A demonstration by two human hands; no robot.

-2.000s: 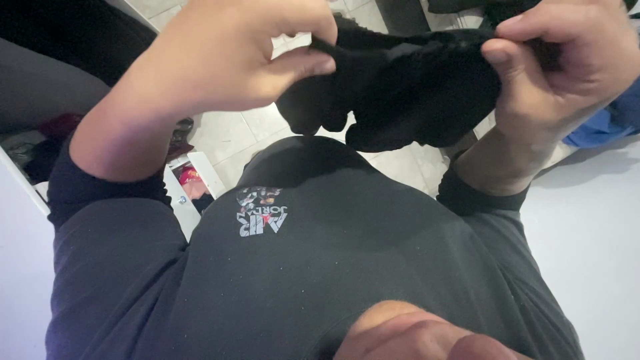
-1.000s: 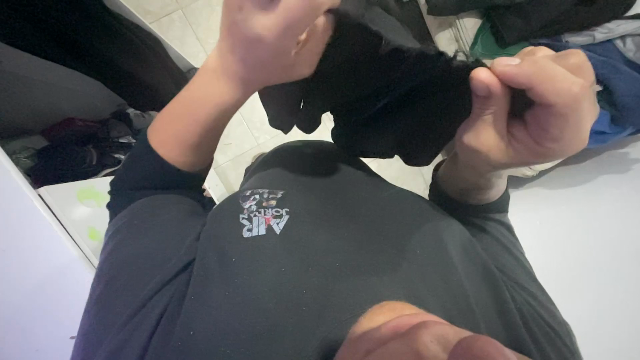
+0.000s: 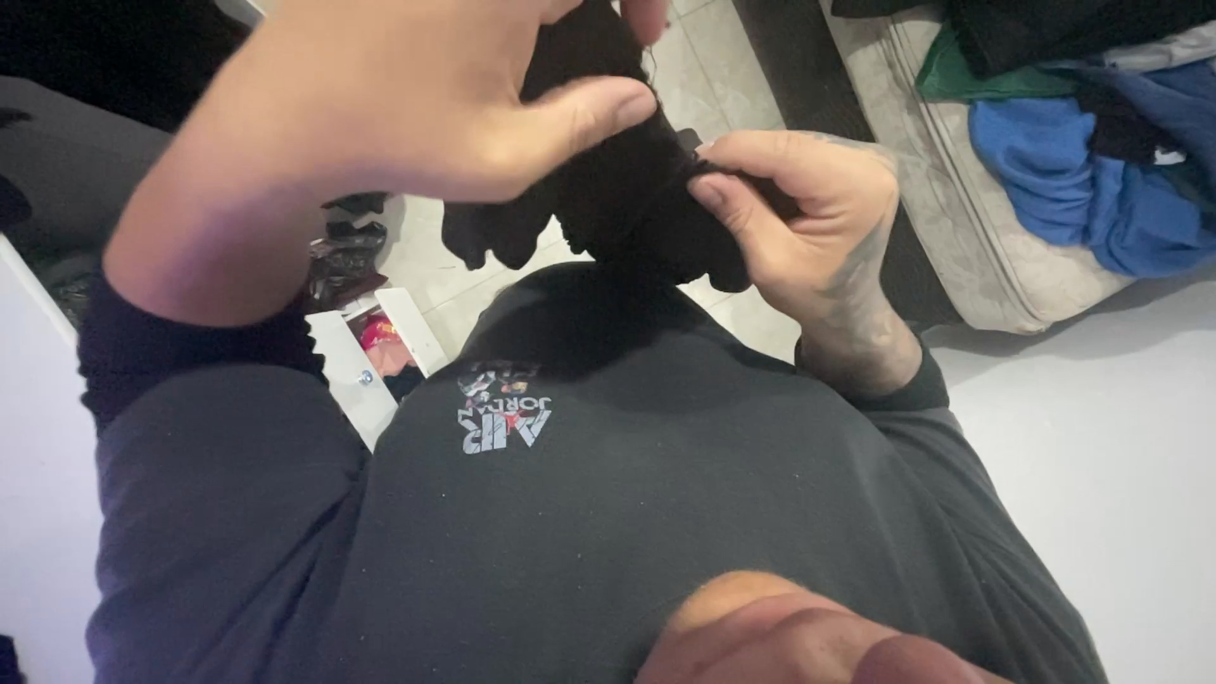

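A black cloth garment point(image 3: 608, 190) with a wavy, lobed lower edge hangs bunched in front of my chest. My left hand point(image 3: 494, 104) wraps around its upper part, thumb across the front; some fingers are hidden behind the cloth or cut off by the top edge. My right hand point(image 3: 807, 209) pinches the cloth's right edge between thumb and forefinger. The two hands are close together, a short span of cloth between them. I wear a dark long-sleeved shirt point(image 3: 665, 475) with a printed chest logo.
At the upper right, a light mattress point(image 3: 959, 209) bears a pile of clothes, with blue cloth point(image 3: 1035, 171) and green cloth point(image 3: 978, 76). Pale floor tiles point(image 3: 427, 256) show behind the garment. An open white drawer point(image 3: 351, 370) with red and pink items stands at the left, near dark crumpled bags point(image 3: 347, 261).
My hands were wide apart on the garment two seconds ago and are now close together. The cloth, stretched sideways before, now hangs more bunched. The view has shifted.
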